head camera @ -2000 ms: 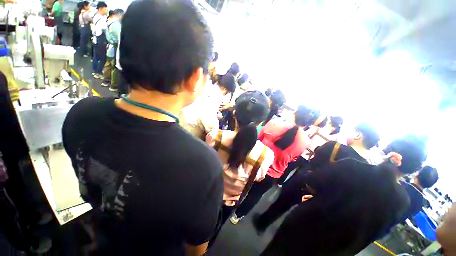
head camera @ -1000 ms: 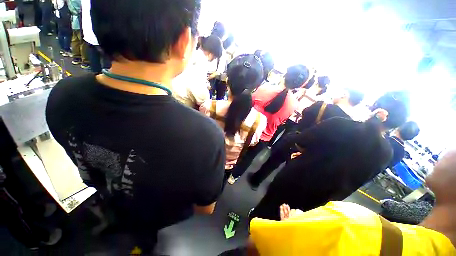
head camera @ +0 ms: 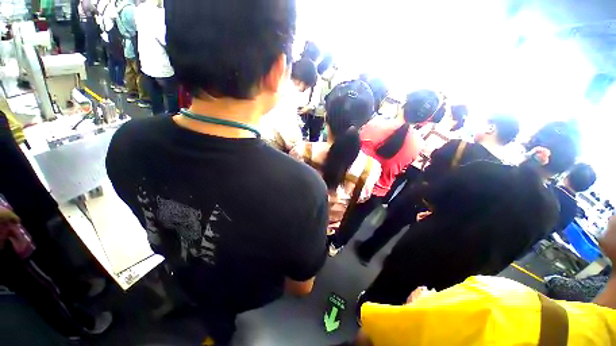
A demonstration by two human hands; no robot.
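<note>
Neither of my hands can be made out in the head view. Nearest in front of me stands a person in a black T-shirt [head camera: 229, 203] with a grey print on the back and a teal cord [head camera: 219, 124] round the neck, seen from behind. At the lower right is a bright yellow garment [head camera: 466, 314] with a brown strap [head camera: 554, 323]; its wearer is mostly cut off by the frame edge. Another person in black [head camera: 473, 216] stands beyond it.
A white machine table [head camera: 111, 223] with equipment stands at the left. More people stand in rows ahead, one in a pink-red top [head camera: 392, 152]. A green arrow [head camera: 331, 319] marks the grey floor. A person in dark clothes is at the left edge. The upper right is overexposed.
The yellow garment has come into view at the lower right since the first frame. Since the second frame, the view has shifted so the people and table appear further right.
</note>
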